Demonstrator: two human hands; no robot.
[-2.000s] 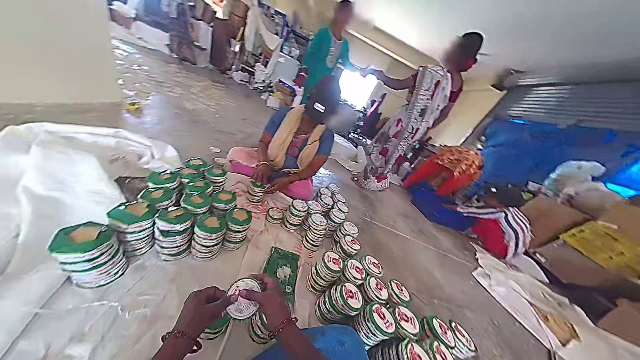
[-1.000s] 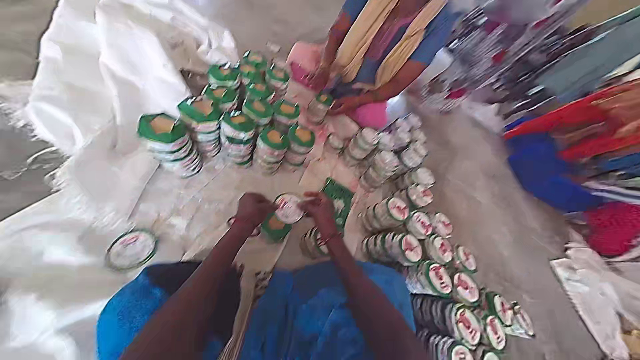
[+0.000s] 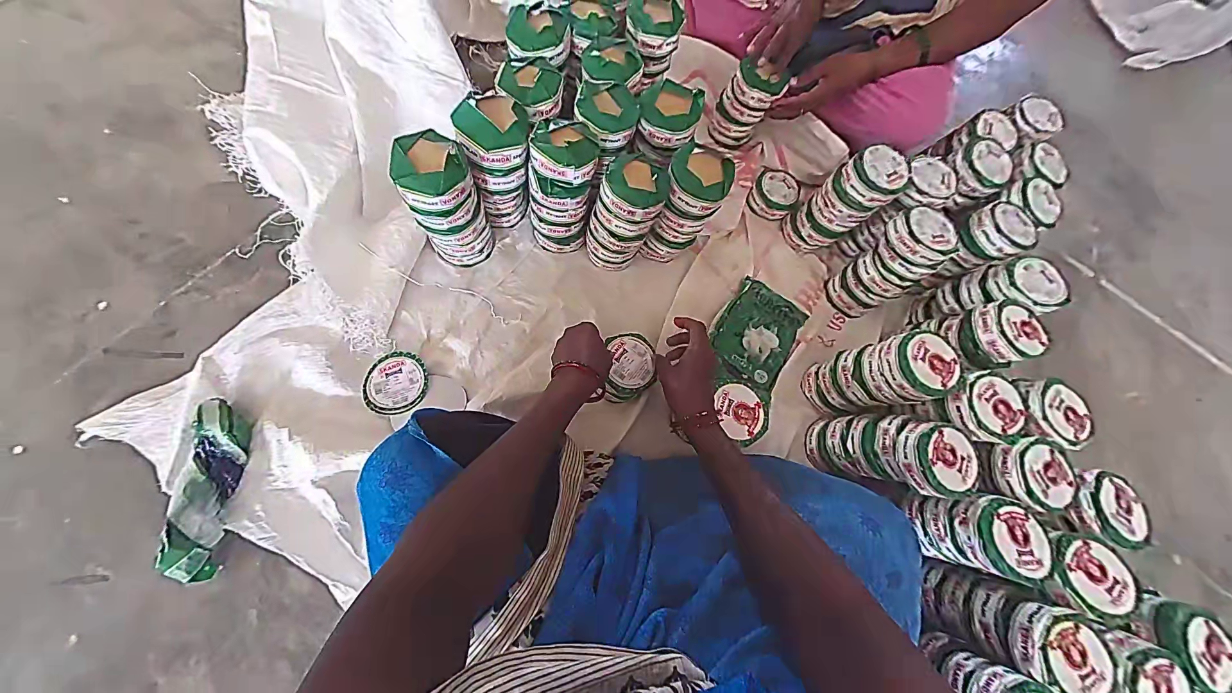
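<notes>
A round pack with a white label and green rim (image 3: 630,366) stands upright between my hands on the cloth. My left hand (image 3: 581,356) is curled against its left side; whether the fingers grip it is hidden. My right hand (image 3: 689,371) is at its right side, fingers parted and bent, nothing plainly held. Just right of that hand lies a green printed wrapper (image 3: 757,332), with a round pack bearing a red emblem (image 3: 741,412) at its lower end. A round label with a green edge (image 3: 396,382) lies to the left, over a plain white disc (image 3: 443,395).
Green-topped stacks of round packs (image 3: 626,197) stand ahead. Many white-topped stacks (image 3: 934,366) line the right side. A co-worker's hands (image 3: 818,82) hold another stack (image 3: 746,101) at the top. White woven sheeting (image 3: 289,385) covers the floor; a crumpled green wrapper (image 3: 207,491) lies left.
The view has tilted down. My hands held a white-labelled round piece between them one second ago; now my right hand's fingers are parted beside the pack.
</notes>
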